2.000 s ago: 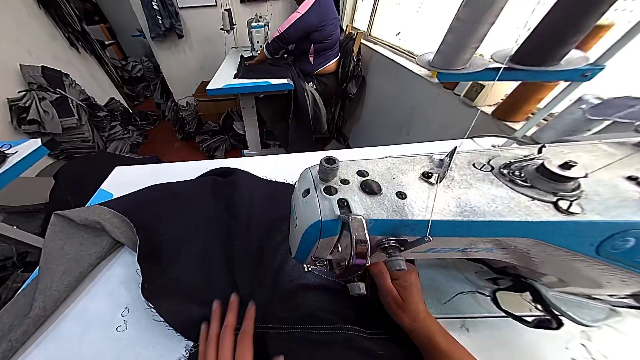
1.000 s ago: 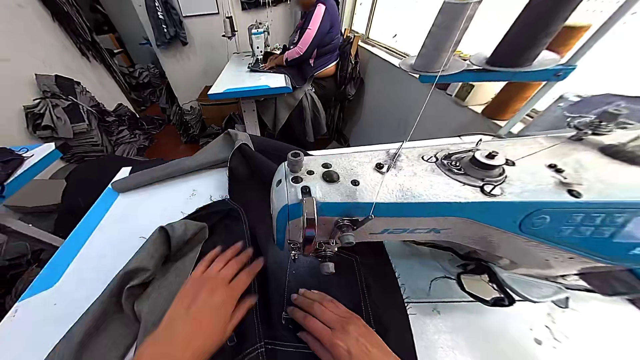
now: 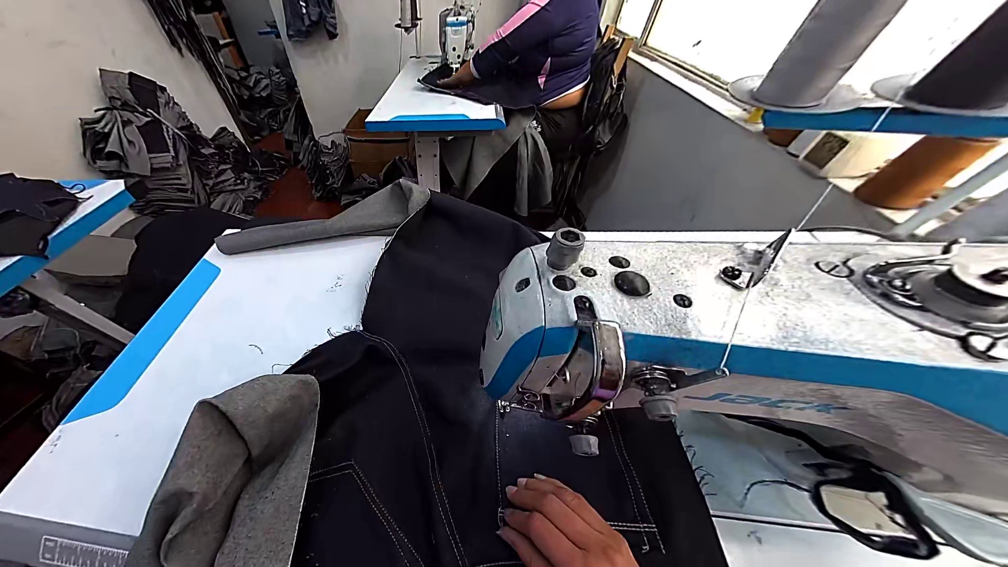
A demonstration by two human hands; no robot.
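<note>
Dark denim trouser pieces with pale topstitching lie across the sewing table and run under the head of a Jack industrial sewing machine. A stitched patch pocket sits just in front of the needle area, which the machine head partly hides. My right hand rests on the denim at the pocket's lower left, fingers bent together and pressing on the cloth; whether it pinches any is not plain. A folded flap showing the grey reverse of the denim lies to the left. My left hand is out of the frame.
The white tabletop has blue edging and loose threads. A co-worker sews at another table behind. Piles of dark garments stand at the back left. Thread cones stand above at right, and presser-foot lifters or clear plastic parts lie under the machine arm.
My left hand, on the denim one second ago, has left the view. The pocket now shows under my right hand; two seconds ago the cloth lay differently, with a plain dark panel at left.
</note>
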